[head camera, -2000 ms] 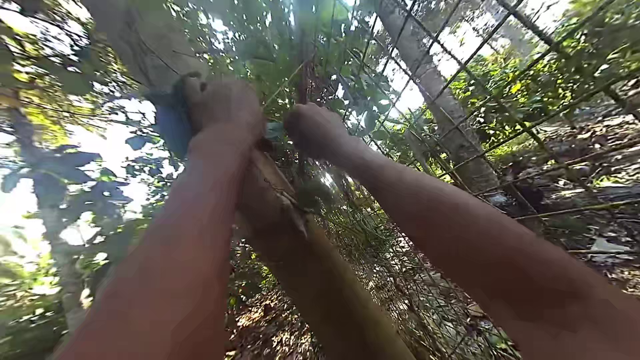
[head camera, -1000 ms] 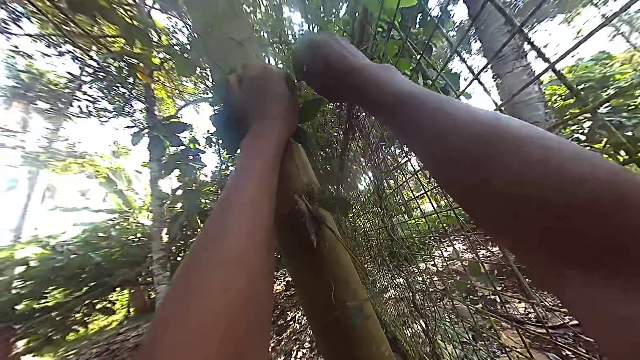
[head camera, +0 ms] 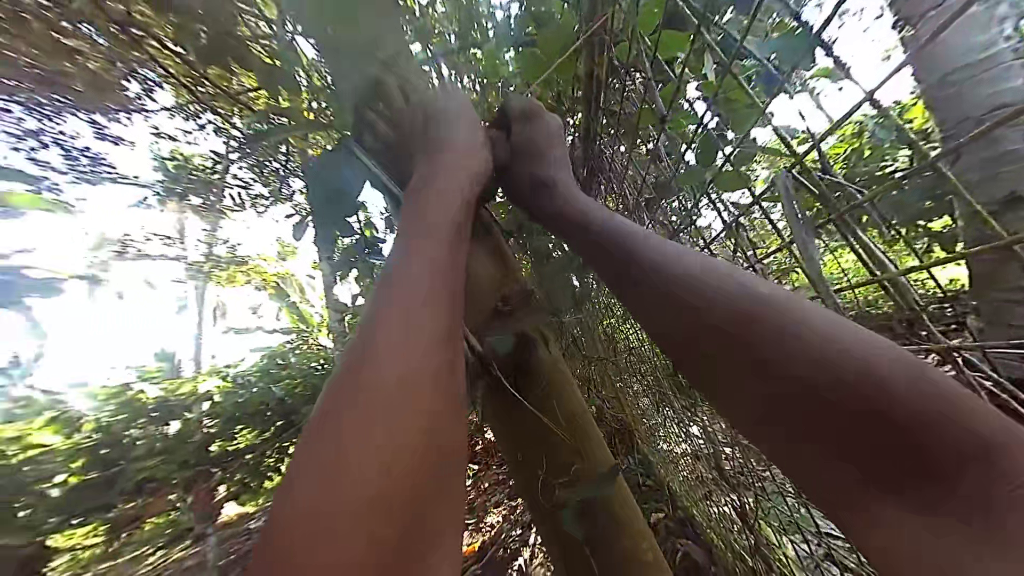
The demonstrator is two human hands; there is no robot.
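A thick, leaning bamboo stem (head camera: 560, 432) rises through the middle of the head view. High up on it, my left hand (head camera: 448, 132) lies around or against its left side, blurred, with a dark patch beside the fingers that I cannot make out. My right hand (head camera: 532, 148) is a fist just to the right, close to my left hand. Something dark shows at its thumb side; what it is cannot be told. A thin twig (head camera: 570, 52) slants up from near the right fist. Both forearms reach up from the bottom of the view.
Thin crossing stems form a lattice (head camera: 800, 160) on the right, in front of a pale tree trunk (head camera: 976, 160). Dense thin twigs (head camera: 664, 416) stand close to the right of the stem. Bushes (head camera: 160, 448) grow at the left, and dry leaves (head camera: 492, 496) cover the ground below.
A second ago my right hand was higher, near the top edge; now it is lower, beside my left hand. The left hand has stayed at the stem. The view has shifted.
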